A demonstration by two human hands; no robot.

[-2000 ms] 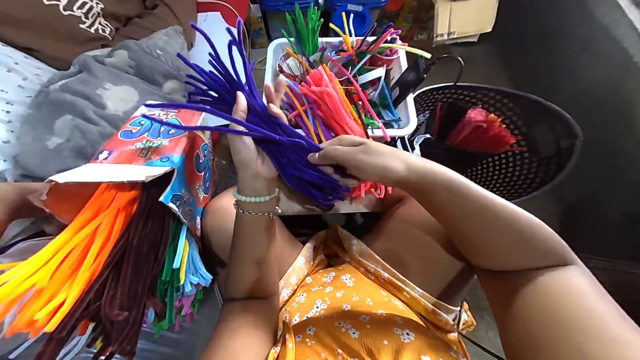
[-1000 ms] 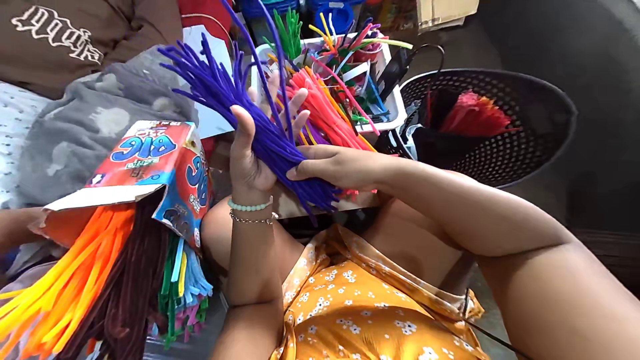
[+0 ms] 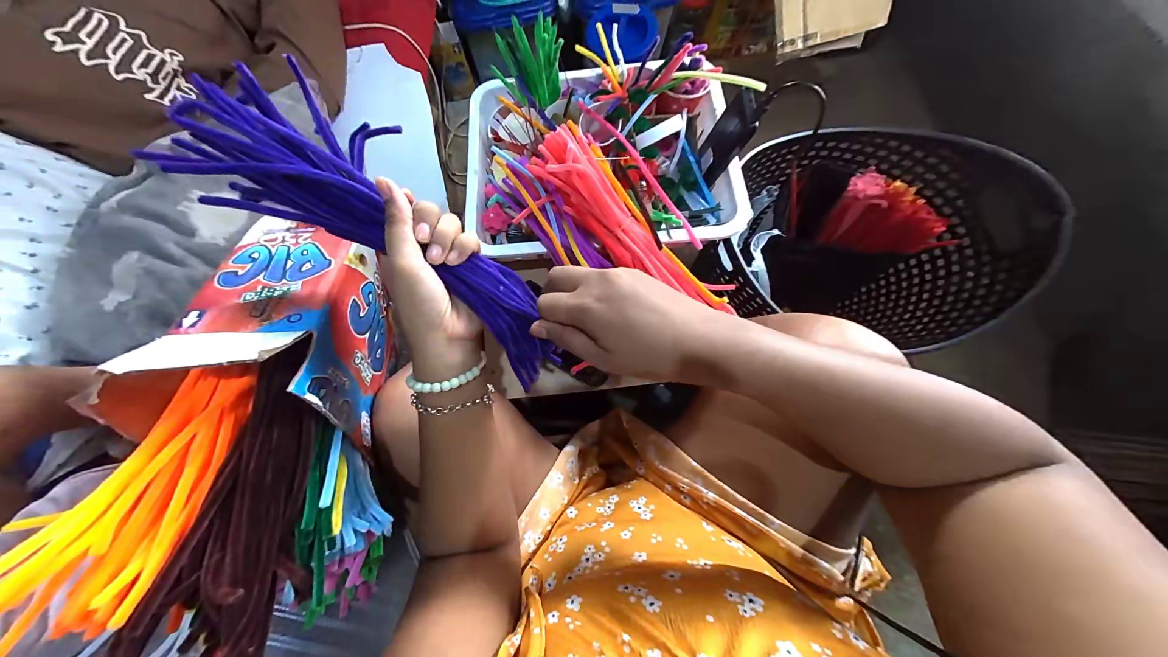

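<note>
My left hand point(image 3: 429, 265), with a beaded bracelet and a chain at the wrist, is closed around the middle of a bundle of purple pipe cleaners point(image 3: 274, 169). The bundle's upper ends fan out to the upper left. My right hand point(image 3: 602, 319) is at the bundle's lower end, its fingertips touching the stems there; whether it grips any is unclear. Just beyond my right hand lies a bundle of pink-red pipe cleaners point(image 3: 593, 192), with orange and purple ones beside it, reaching over the edge of a white plastic basket point(image 3: 473, 164).
An open cardboard box point(image 3: 274, 274) of orange, dark brown, green and blue pipe cleaners lies at the left. Right of the white basket stands a black perforated basket point(image 3: 995, 246) holding a red-pink bundle point(image 3: 885, 214). A grey cloth point(image 3: 137, 246) and a brown garment point(image 3: 182, 55) lie at upper left.
My left hand, open with spread fingers before, has closed around the purple bundle. My right hand has shifted from the bundle's side to its lower end.
</note>
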